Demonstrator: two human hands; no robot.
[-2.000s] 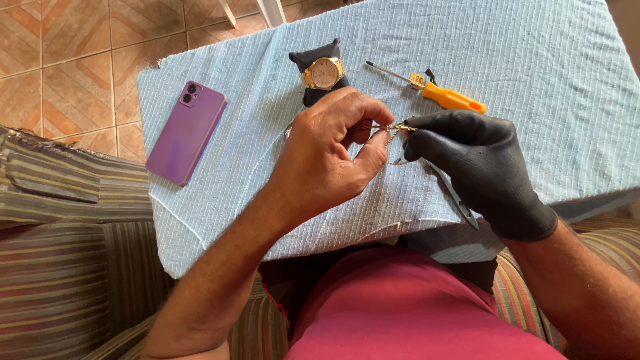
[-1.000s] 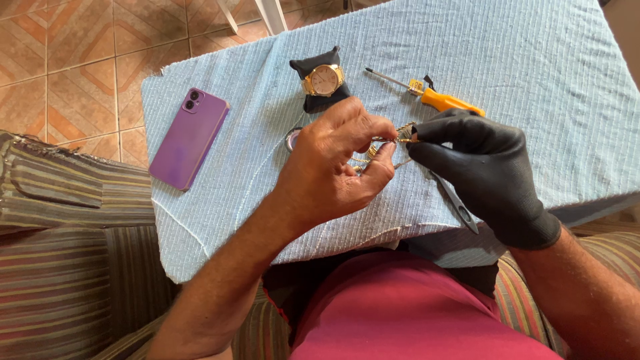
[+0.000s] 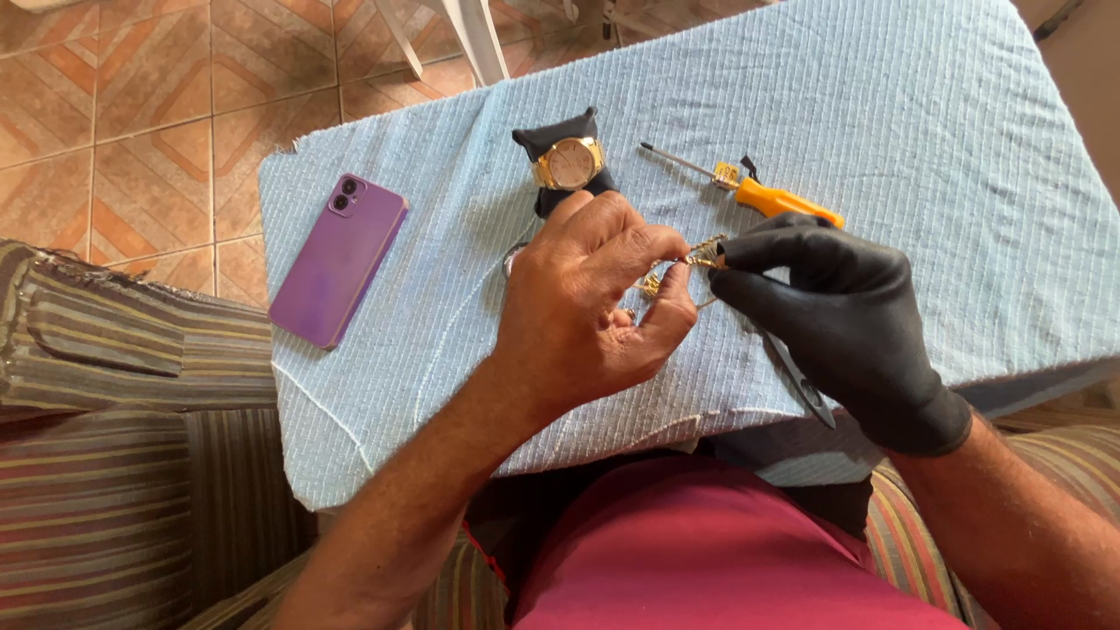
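Observation:
My bare left hand (image 3: pixel 591 297) pinches one end of a small gold-coloured metal piece (image 3: pixel 703 261), perhaps part of a chain or bracelet. My right hand (image 3: pixel 822 306), in a black glove, grips its other end between thumb and forefinger. More gold-coloured links (image 3: pixel 650 284) show beneath my left fingers, partly hidden. Just beyond my left hand, a gold-toned wristwatch (image 3: pixel 572 164) is wrapped round a black cushion (image 3: pixel 557 133). A round, silvery-rimmed object (image 3: pixel 514 260) is mostly covered by my left hand. Under the gloved hand lies a grey flat tool (image 3: pixel 801 381), whose kind I cannot tell.
A screwdriver with a yellow handle (image 3: pixel 787 203) lies beyond my right hand, a small yellow tag and black bit beside its shaft. A purple smartphone (image 3: pixel 337 262) rests face down at the left. Light blue cloth (image 3: pixel 927 175) covers the table. A white chair leg (image 3: pixel 472 39) stands behind.
My hands have stayed close together at the gold piece. More gold links show beneath my left hand than two seconds ago, and the silvery-rimmed object beside it shows more too.

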